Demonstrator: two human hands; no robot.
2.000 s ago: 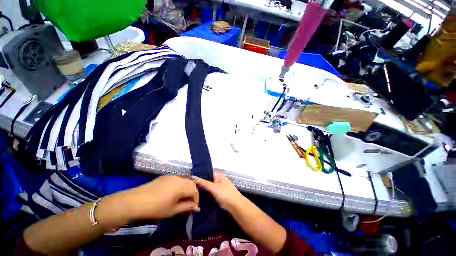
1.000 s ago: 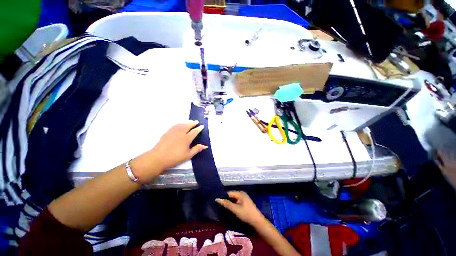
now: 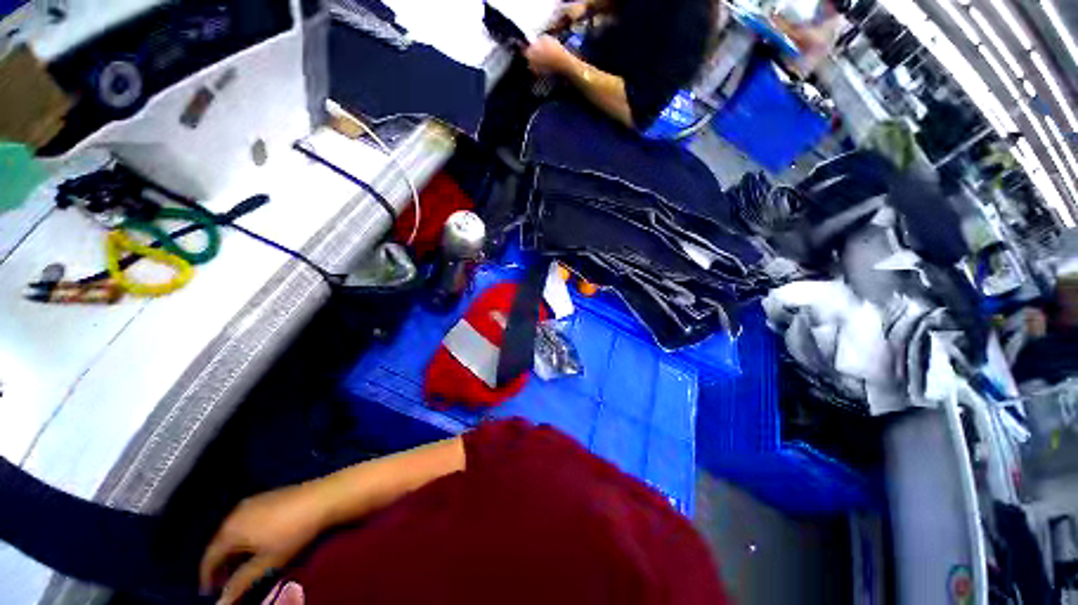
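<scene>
A navy strip (image 3: 73, 524) crosses the table's front edge at the lower left and runs to my right hand (image 3: 262, 541). The fingers of my right hand are bent at the strip's end, near the bottom edge; the grip is partly cut off. A fingertip shows at the bottom edge beside it, seemingly of the same hand. My left hand is out of the picture. The sewing machine's white body (image 3: 231, 118) is at the upper left; its needle area is out of view.
Yellow and green scissors (image 3: 148, 262) and orange-brown snips (image 3: 77, 291) lie on the table. Blue bins (image 3: 627, 390) to the right hold a red-and-grey item (image 3: 479, 355) and navy garment pieces (image 3: 638, 225). Another person's arm (image 3: 591, 83) shows at the top.
The view has swung right, so the needle area and left hand have left the picture. The right hand now appears at the lower left, still at the strip.
</scene>
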